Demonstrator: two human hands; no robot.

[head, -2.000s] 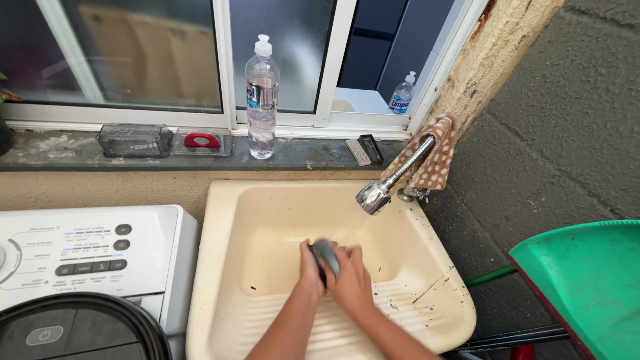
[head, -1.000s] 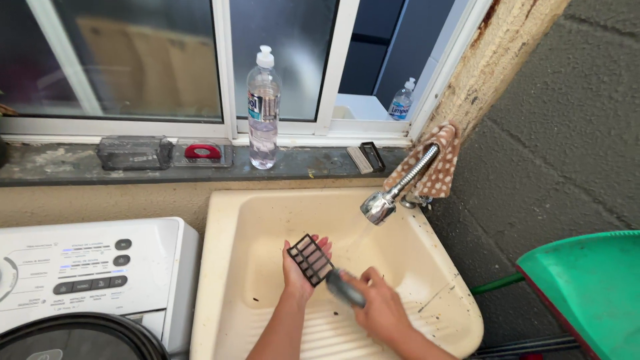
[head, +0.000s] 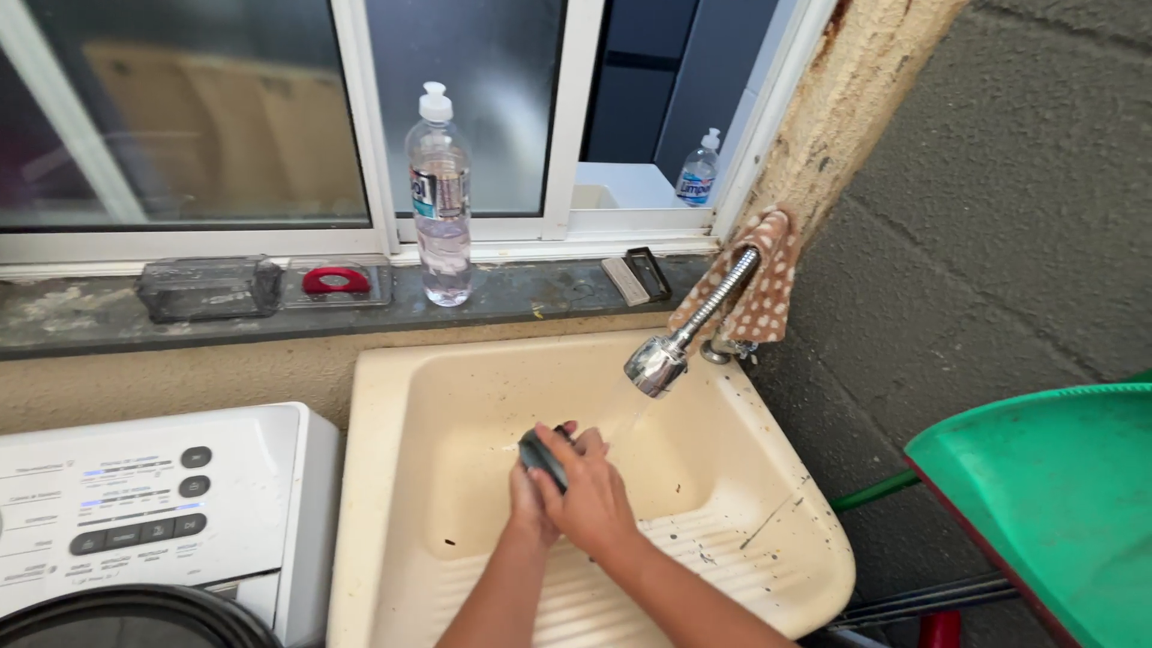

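My right hand (head: 589,495) is closed around a dark grey-green handheld piece (head: 543,457), perhaps a brush; its working side is hidden. Beneath it my left hand (head: 531,504) is cupped, and a small dark edge shows by its fingertips. The framed filter it holds is mostly covered by my right hand. Both hands are over the basin of a cream laundry sink (head: 373,504). Water runs thinly from the chrome flexible faucet (head: 657,364), just above and to the right of my hands.
On the stone sill (head: 513,301) stand a clear detergent bottle (head: 443,216), a transparent container (head: 209,290), a red-handled piece (head: 336,281) and a small filter part (head: 625,280). A washing machine (head: 243,468) is at left, a green dustpan (head: 1044,477) at right. A spotted cloth (head: 765,288) hangs behind the faucet.
One second ago the dark-framed filter lay visible on my left palm, with the grey piece beside it. My right hand has moved up over the left and now covers the filter.
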